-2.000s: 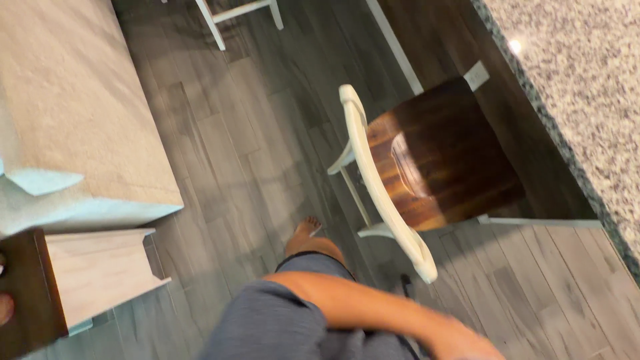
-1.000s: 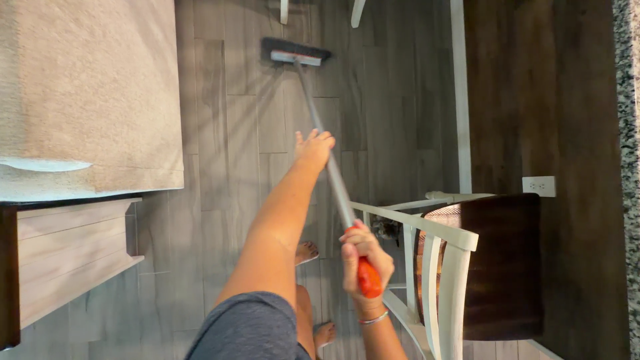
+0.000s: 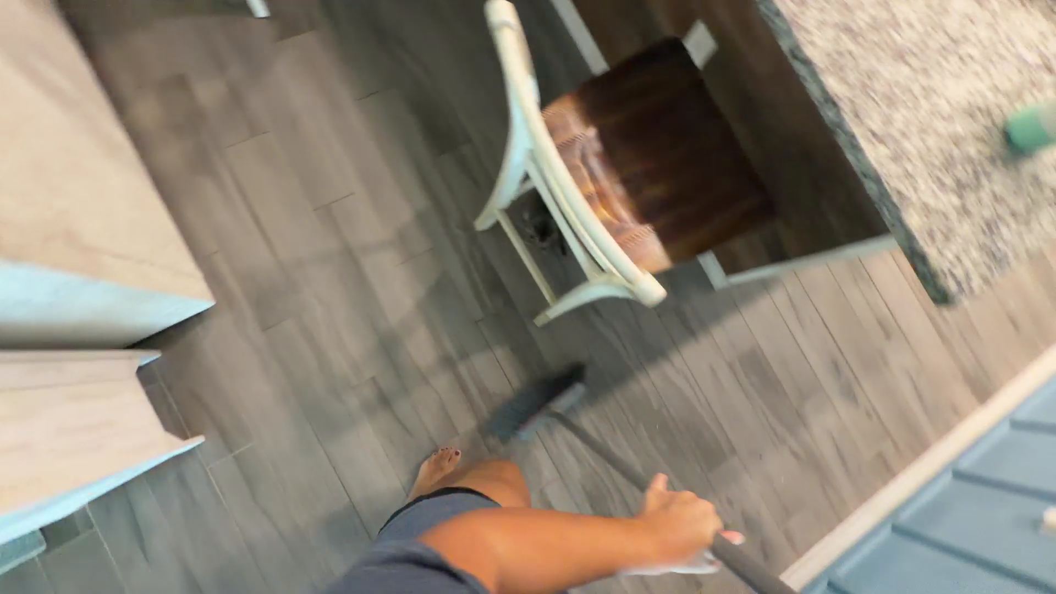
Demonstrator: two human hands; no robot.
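My left hand (image 3: pixel 681 521) is closed around the grey handle (image 3: pixel 606 454) of a broom, low and right of centre. The handle slants up and left to the dark broom head (image 3: pixel 536 404), which is blurred and lies on the floor just ahead of my bare foot (image 3: pixel 437 470). Past my left hand the handle runs out of the bottom edge, so its top end is hidden. My right hand is not seen; a pale blurred patch below my left hand cannot be made out.
A white-framed chair with a brown seat (image 3: pixel 660 157) stands beyond the broom head, beside a granite counter (image 3: pixel 932 124) with a green object (image 3: pixel 1031 128). A light-covered surface (image 3: pixel 91 165) and a pale bench-like piece (image 3: pixel 74 412) are at left. Blue-grey panelling (image 3: pixel 973 503) is lower right.
The broom head, far ahead near white legs one second ago, is now close to my foot. My right hand, then on the red grip, has left view. The view has turned strongly.
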